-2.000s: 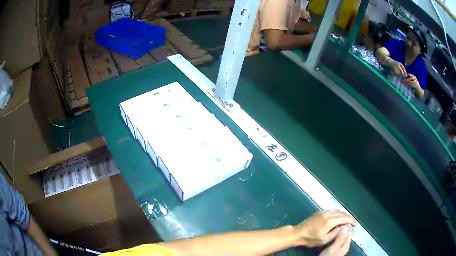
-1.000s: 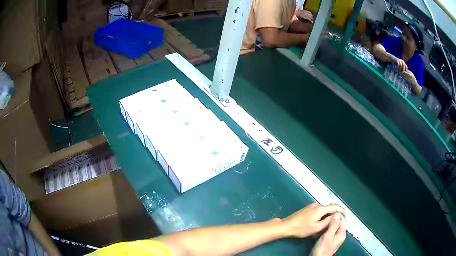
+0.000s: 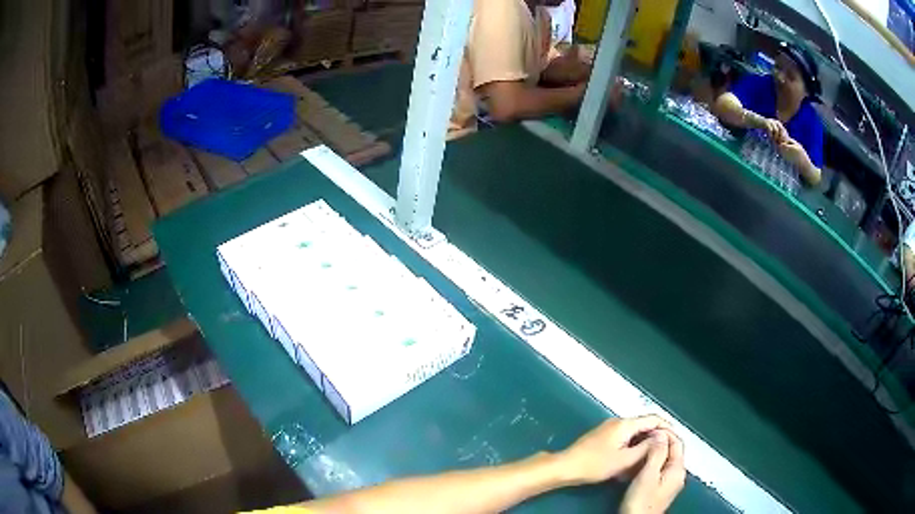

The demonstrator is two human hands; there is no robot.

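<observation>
A row of several slim white product cartons [image 3: 346,306] with small green marks lies flat, side by side, on the green bench top. My left hand [image 3: 607,450] is bare and rests near the white edge strip, right of and nearer than the cartons, not touching them. My right hand [image 3: 657,480] is partly cut off by the bottom edge. The fingertips of both hands meet. Whether something small is pinched between them is hidden.
A brown shipping carton [image 3: 176,442] holding printed cartons stands left, below bench level. A white edge strip [image 3: 562,361] and upright post [image 3: 426,120] separate bench from conveyor [image 3: 622,281]. A blue crate [image 3: 226,118] sits on a pallet. Other people work across the line.
The view has shifted, so the cartons and strip sit lower and further left in the picture. My hands stay together, fingertips meeting, with slight finger movement. The cartons keep their place on the bench.
</observation>
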